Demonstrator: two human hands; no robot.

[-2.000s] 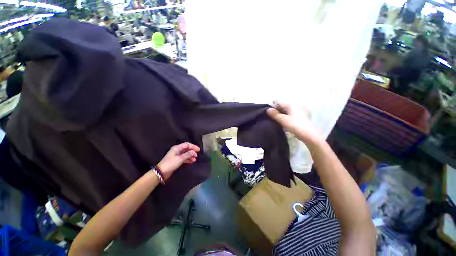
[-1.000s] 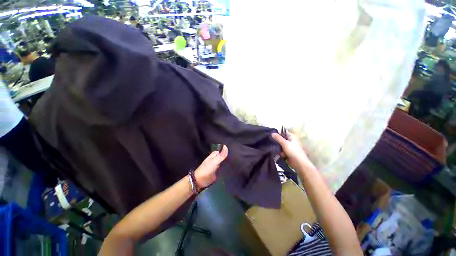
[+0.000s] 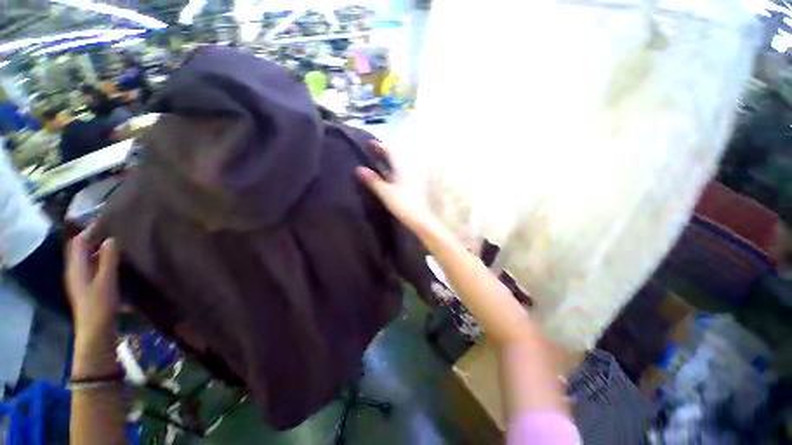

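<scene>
A dark brown-purple hooded garment hangs upright in front of me, its rounded hood at the top. What holds it up is hidden under the cloth. My left hand is at the garment's left side near the shoulder, with cloth between thumb and fingers; it is blurred. My right hand is at the right shoulder, thumb on the near side and fingers partly hidden behind the cloth. The sleeve below my right arm is mostly hidden.
A large pale cloth hangs close on the right. A cardboard box, a striped cloth and a red-blue crate are lower right. A blue crate is lower left. Dark stand legs show below the garment.
My right hand has let go of the sleeve and moved up and left to the shoulder. My left hand has moved from the sleeve to the garment's left side. The sleeve has dropped.
</scene>
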